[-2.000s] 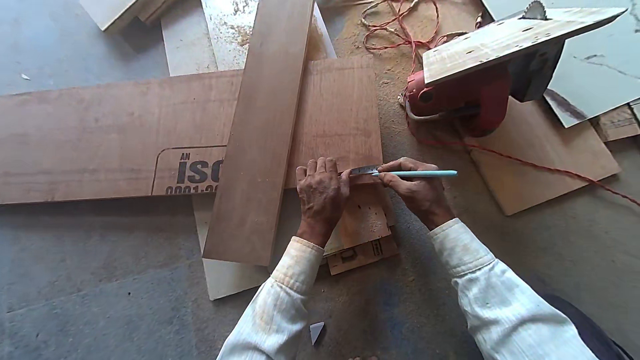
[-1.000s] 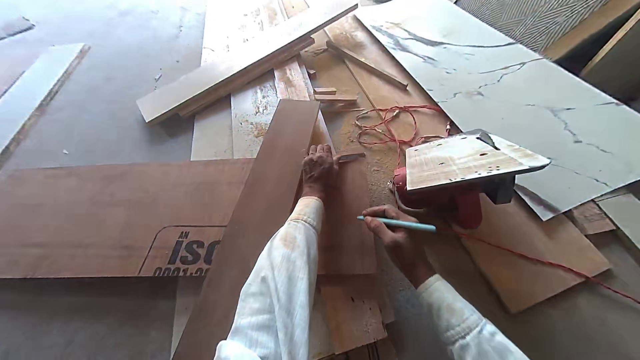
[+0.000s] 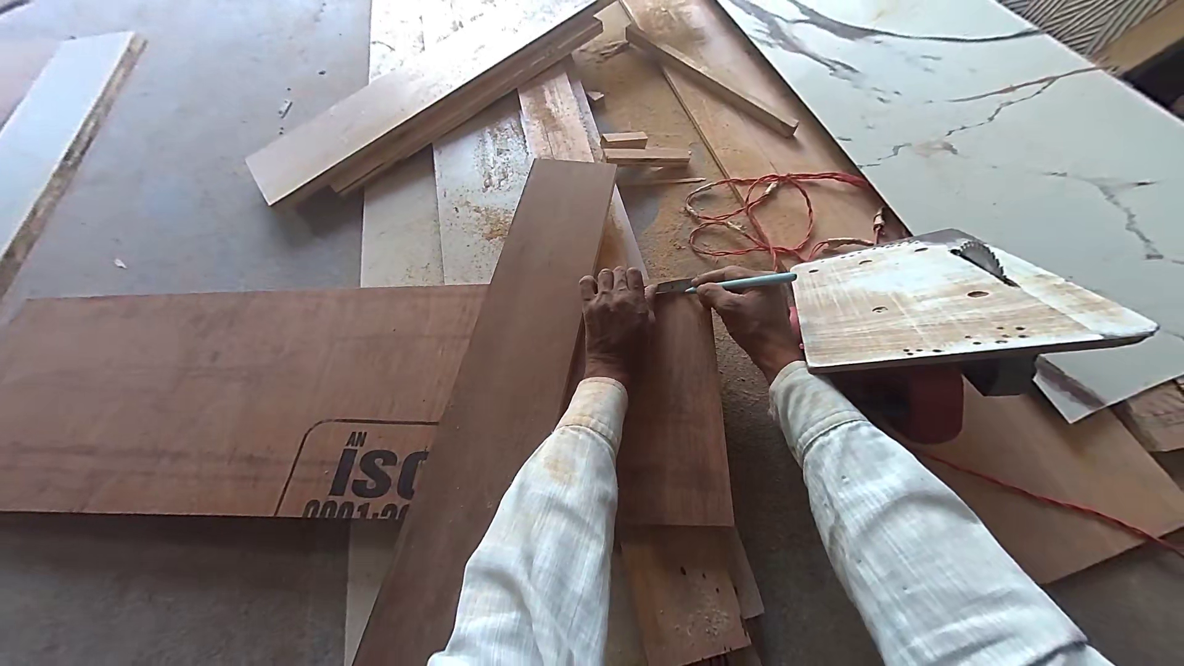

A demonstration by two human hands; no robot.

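Observation:
A long narrow brown plywood strip (image 3: 518,351) lies slantwise across a wide plywood board (image 3: 231,398) that bears printed lettering. My left hand (image 3: 617,319) presses down beside the strip's right edge, its fingertips near a short dark metal blade (image 3: 672,287), perhaps a square's. Whether it grips that tool's stock, which is hidden, I cannot tell. In my right hand (image 3: 754,319) is a light blue pen or pencil (image 3: 745,282), its tip at the blade, close to the far edge of the board's right end.
At the right, a circular saw (image 3: 962,301) rests upturned, its toothed blade sticking up through the base plate. Red twisted cord (image 3: 777,217) lies coiled beyond it. Stacked wood strips (image 3: 425,102), small offcuts (image 3: 647,155) and a marble-patterned sheet (image 3: 980,102) lie farther out.
My right hand has moved from lower on the board's right part up to the metal blade, bringing the pen tip there. The view has shifted since the earliest frame.

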